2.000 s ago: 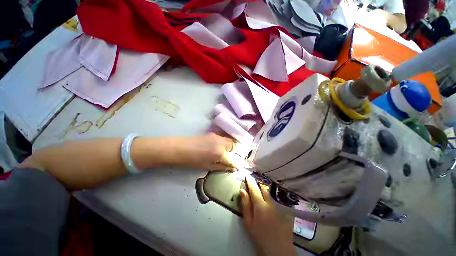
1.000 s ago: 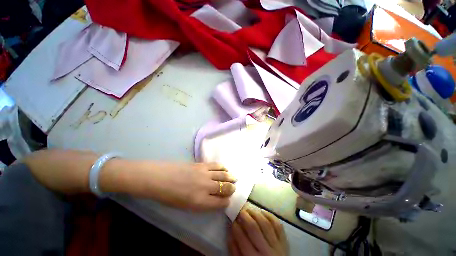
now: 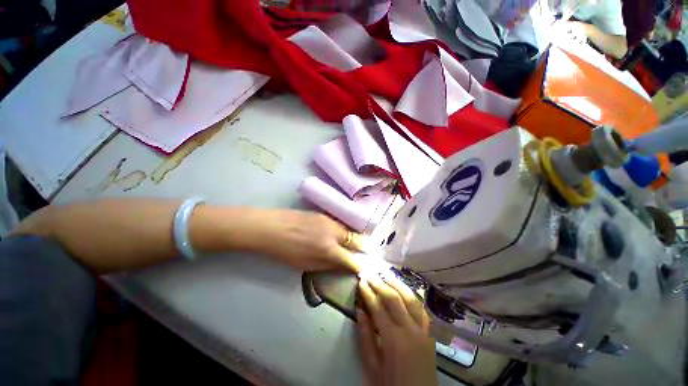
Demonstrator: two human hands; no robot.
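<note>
The pale pink fabric strip (image 3: 336, 203) lies in folds left of the sewing machine head (image 3: 468, 203), its near end running into the bright light under the needle area. My left hand (image 3: 320, 240) reaches in from the left, its fingertips at the lit spot beside the fabric. My right hand (image 3: 394, 326) comes from below, its fingertips meeting the left ones there. Glare and the fingers hide the fabric edge, the presser foot and whether either hand grips cloth. The dark-edged bed plate (image 3: 334, 289) shows left of my right hand.
A red and pink heap (image 3: 317, 83) lies at the back. Flat pink pieces (image 3: 177, 113) lie at left. An orange box (image 3: 581, 94) and grey cut pieces (image 3: 468, 29) are behind. A phone (image 3: 459, 348) lies under the machine arm. Another person's arm (image 3: 603, 39) shows at top right.
Since one second ago both hands have moved up and right to the needle area. The wide strip that lay spread under the light is now mostly out of sight, with folds left of the head.
</note>
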